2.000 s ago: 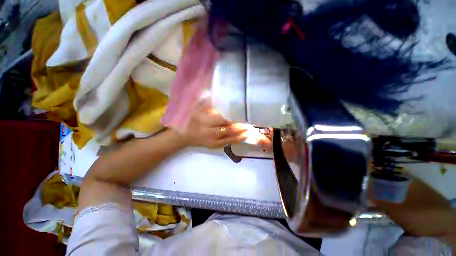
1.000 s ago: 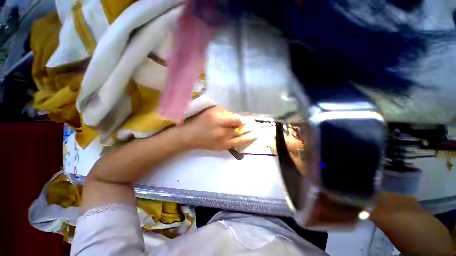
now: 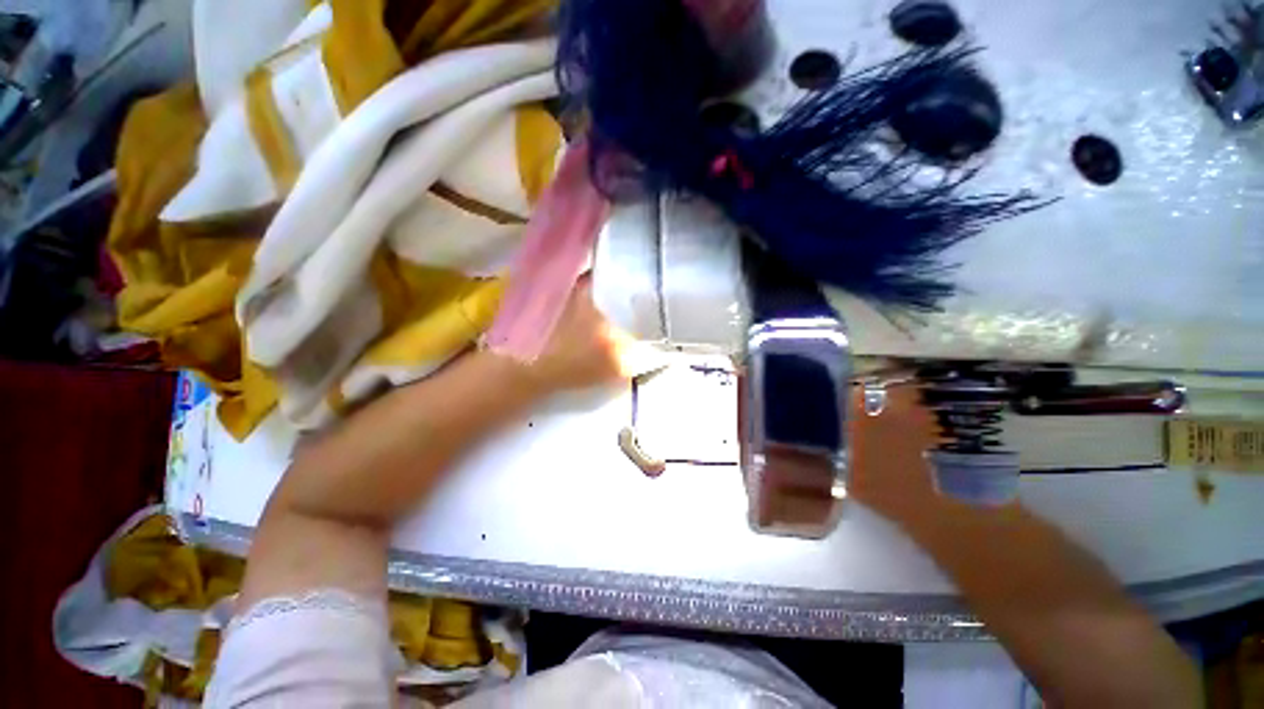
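Observation:
My left hand (image 3: 580, 349) is by the needle area, partly behind the pink cloth strip (image 3: 543, 270) and washed out by lamp glow; its fingers cannot be made out. My right hand (image 3: 887, 423) is beside the chrome plate (image 3: 797, 416), which hides its fingers. The white sewing machine head (image 3: 668, 277) is between and above the hands. Mustard-yellow and white cloth (image 3: 402, 208) lies piled behind my left forearm. The needle and presser foot are not clear. A square plate outline (image 3: 686, 416) shows on the bed.
Dark blue threads (image 3: 832, 180) hang over the machine. The tension assembly (image 3: 970, 429) is above my right forearm, with a tan printed label (image 3: 1217, 445) at far right. A grey ruler-like strip (image 3: 665, 603) edges the table. More yellow-and-white cloth (image 3: 153, 596) hangs at lower left.
The view has shifted, and the chrome plate looks smaller and further left. My right hand has moved in from the lower right to beside the chrome plate. My left hand stays near the needle area.

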